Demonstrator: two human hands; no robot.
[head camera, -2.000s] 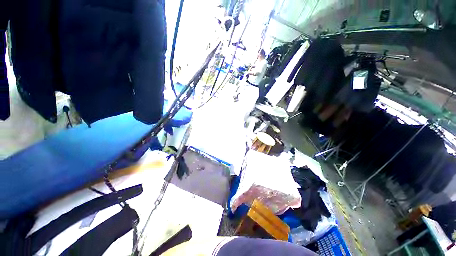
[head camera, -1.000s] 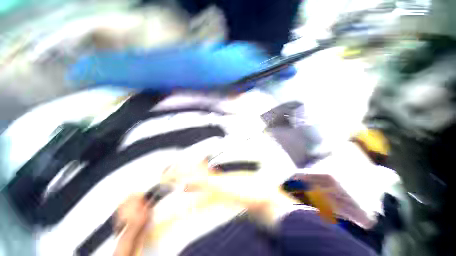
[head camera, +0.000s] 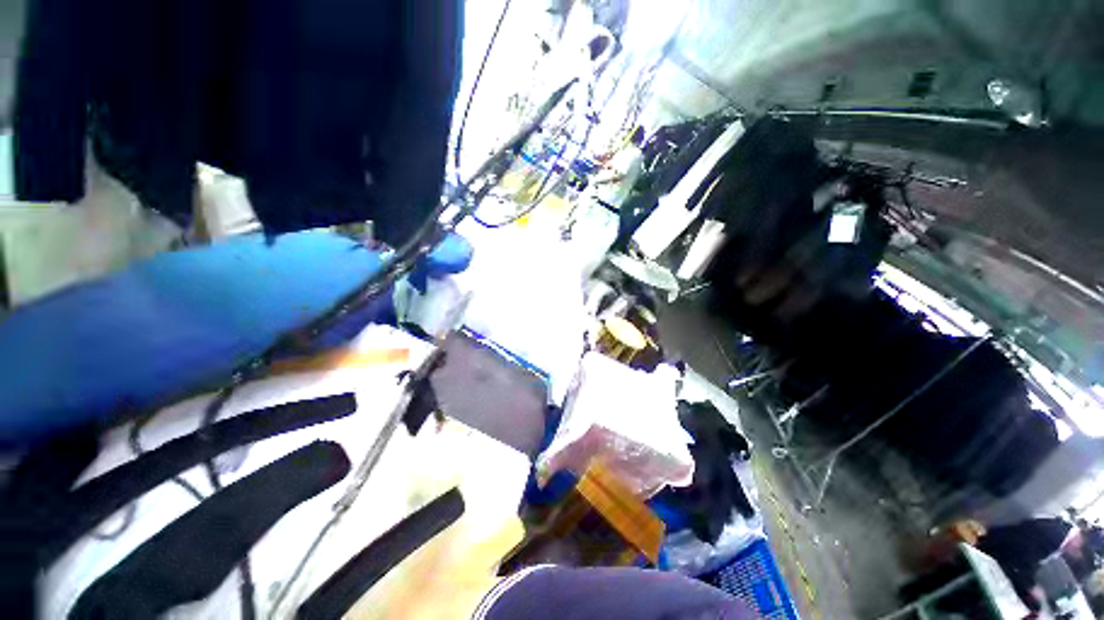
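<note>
A long curved black waistband piece (head camera: 385, 555) lies on the white pressing board cover (head camera: 406, 466) at the bottom centre, its lower end cut off by the picture's edge. Two more black curved strips lie beyond it, a wide one (head camera: 218, 533) and a narrower one (head camera: 248, 426). My right sleeve, dark purple with a striped cuff, enters at the bottom, with pale, overexposed forearm skin to its left. My right hand is not visible past it. My left hand is out of the picture. No iron shows.
A black hose (head camera: 400, 254) and thin cables hang across the board. The blue padded buck (head camera: 218, 303) runs along the far edge under hanging dark clothes (head camera: 279, 109). To the right are the dark grey iron rest pad (head camera: 490, 394), a pink-white bundle (head camera: 624, 424) and a blue crate (head camera: 757, 581).
One second ago both hands were blurred over the board, at the near strip; now neither shows. The view has swung right, bringing hanging clothes and the aisle into view.
</note>
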